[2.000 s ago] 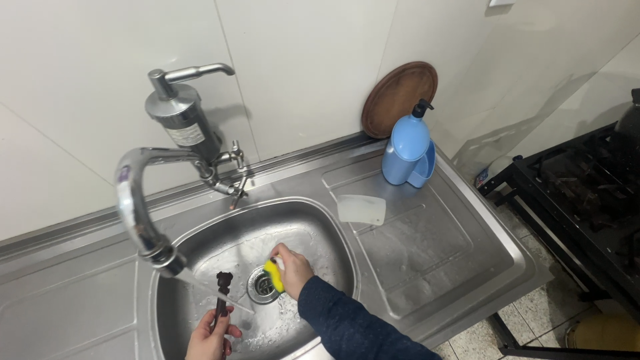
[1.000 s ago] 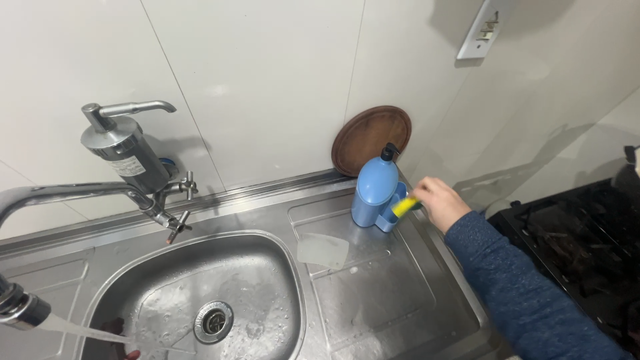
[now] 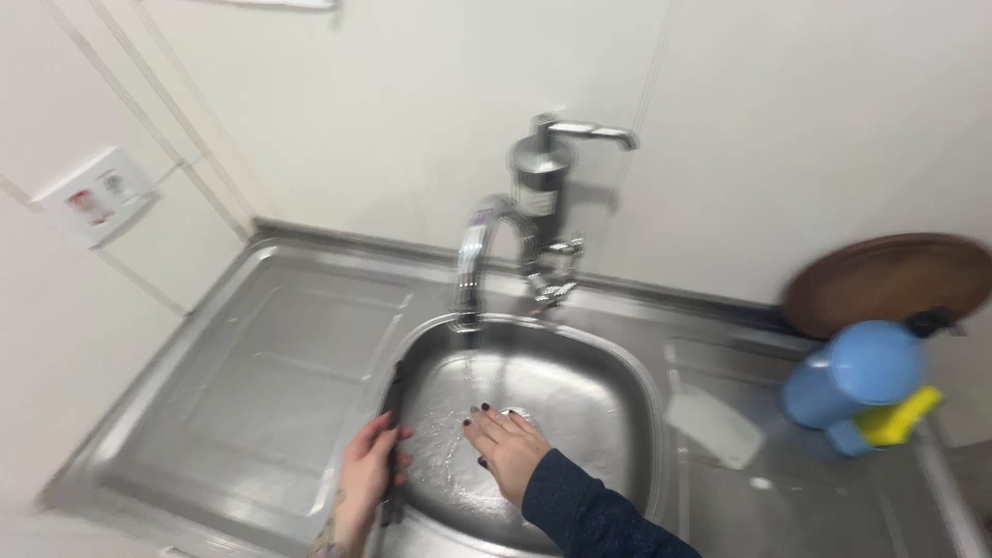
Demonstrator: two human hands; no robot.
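Observation:
My left hand (image 3: 370,465) is closed around a dark, slender utensil (image 3: 394,403) at the left rim of the steel sink basin (image 3: 620,364); blur hides what kind it is. Over the middle of the basin, my right hand (image 3: 505,448) holds nothing, its fingers extended near the drain. Water falls from the chrome faucet (image 3: 471,271) into the basin, behind my hands. The yellow sponge (image 3: 899,418) rests in the holder of the blue soap dispenser (image 3: 864,368), to the right.
A round wooden board (image 3: 891,283) leans against the wall behind the dispenser. A whitish flat piece (image 3: 714,426) lies on the right drainboard. A metal water filter (image 3: 541,186) stands behind the faucet. A socket plate (image 3: 97,195) is on the left wall, above the left drainboard (image 3: 271,387).
My right hand has let go of the sponge at the dispenser and moved back left over the basin. The view has swung left.

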